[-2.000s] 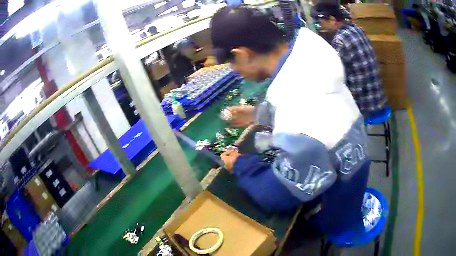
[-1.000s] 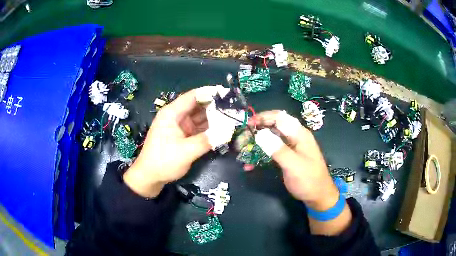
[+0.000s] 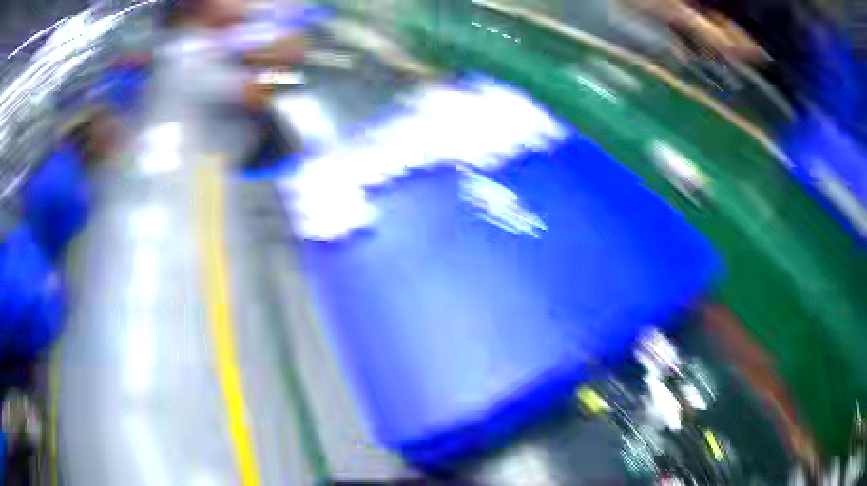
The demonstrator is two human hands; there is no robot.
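Note:
The view is strongly blurred. A large blue corrugated plastic sheet [image 3: 494, 304] lies in the middle, with blurred white characters on it. A band of bright white items [image 3: 428, 133], too blurred to name, covers its far part. Wired board assemblies [image 3: 665, 399] with white, green and yellow parts lie on the dark bench mat at the lower right, beside the sheet's near edge. Neither of my hands shows in the frame.
The green conveyor belt [image 3: 608, 104] with its worn edge rail [image 3: 761, 370] curves along the right. A yellow floor line [image 3: 223, 332] runs down the grey floor [image 3: 143, 304] at left. Blurred people show at the upper left and upper right. Blue shapes stand at the far left.
The camera has swung left from the bench to the blue sheet and the aisle. My hands, the parts in them and the carton tray have left the picture.

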